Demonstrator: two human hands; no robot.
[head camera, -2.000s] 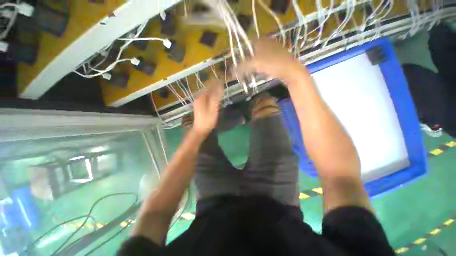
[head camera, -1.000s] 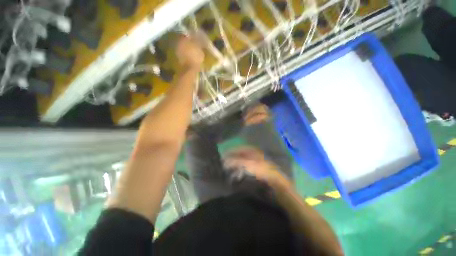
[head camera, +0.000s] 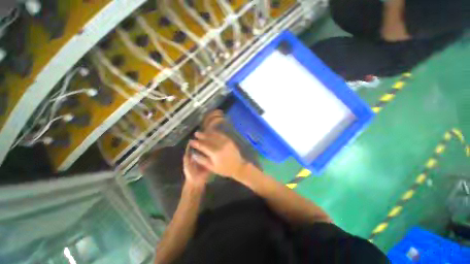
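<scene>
My left hand (head camera: 194, 167) and my right hand (head camera: 222, 153) are together over my lap, fingers curled around something small. It is mostly hidden and blurred; only a greyish bit shows between the fingers, so I cannot tell what it is. White cables (head camera: 154, 44) with small white plugs hang over the yellow rack shelf (head camera: 111, 72) ahead of my hands. The blue crate (head camera: 335, 82) is right of my hands, with a white liner sheet (head camera: 299, 105) inside. A dark row of power adapters (head camera: 251, 99) lies along its left edge and a dark piece is at its far corner.
Another blue crate (head camera: 257, 136) is partly under the open one. A person in dark clothes (head camera: 361, 56) is beyond the crate. The clear rack door (head camera: 56, 216) is at lower left. Striped tape (head camera: 412, 191) crosses the green floor. A blue object (head camera: 430, 247) is at lower right.
My left hand has come back from the rack and met my right hand over my lap. The view has turned, so the crate appears further left. A dark row now lines the crate's left edge.
</scene>
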